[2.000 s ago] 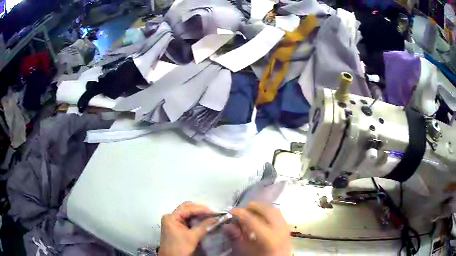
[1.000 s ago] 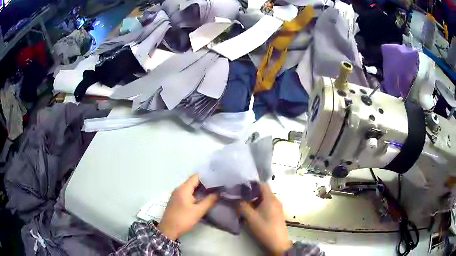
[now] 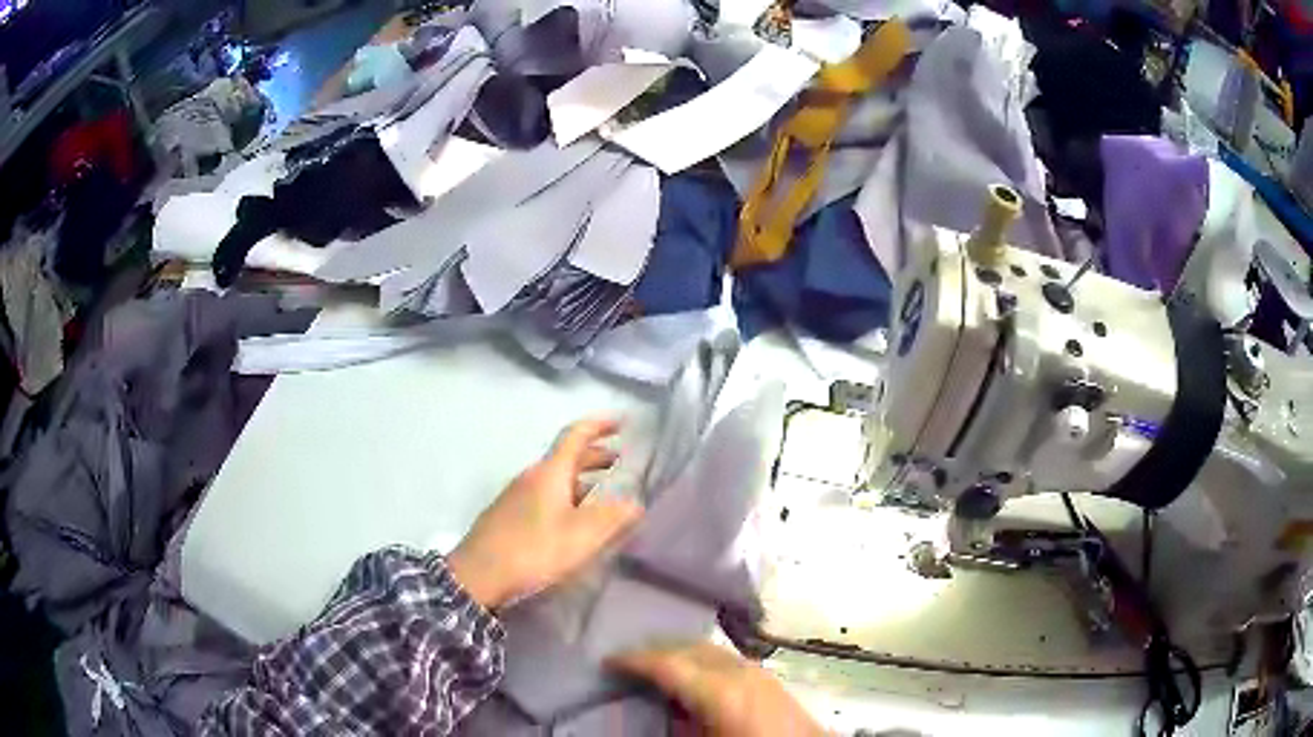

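A grey-lilac cloth piece (image 3: 706, 504) lies on the white table in front of me, left of the sewing machine's needle area, and runs down to the table's front edge. My left hand (image 3: 555, 518) is over its left side with fingers apart, slightly blurred. My right hand (image 3: 720, 691) is at the bottom of the picture, partly cut off and blurred, against the lower part of the cloth; its grip is unclear. The cream sewing machine (image 3: 1037, 367) stands at the right with its lamp lit.
A heap of grey cut pieces (image 3: 519, 238), with a mustard strip (image 3: 789, 187) and navy cloth (image 3: 835, 274), lies behind. Grey cloth (image 3: 101, 446) hangs at the left. Black-handled scissors (image 3: 1169, 677) are at the lower right. Purple cloth (image 3: 1152, 213) is beyond the machine.
The small cloth held between both hands is now spread longer across the table beside the machine. My left hand has opened and moved up; my right hand has moved down towards the picture's bottom edge.
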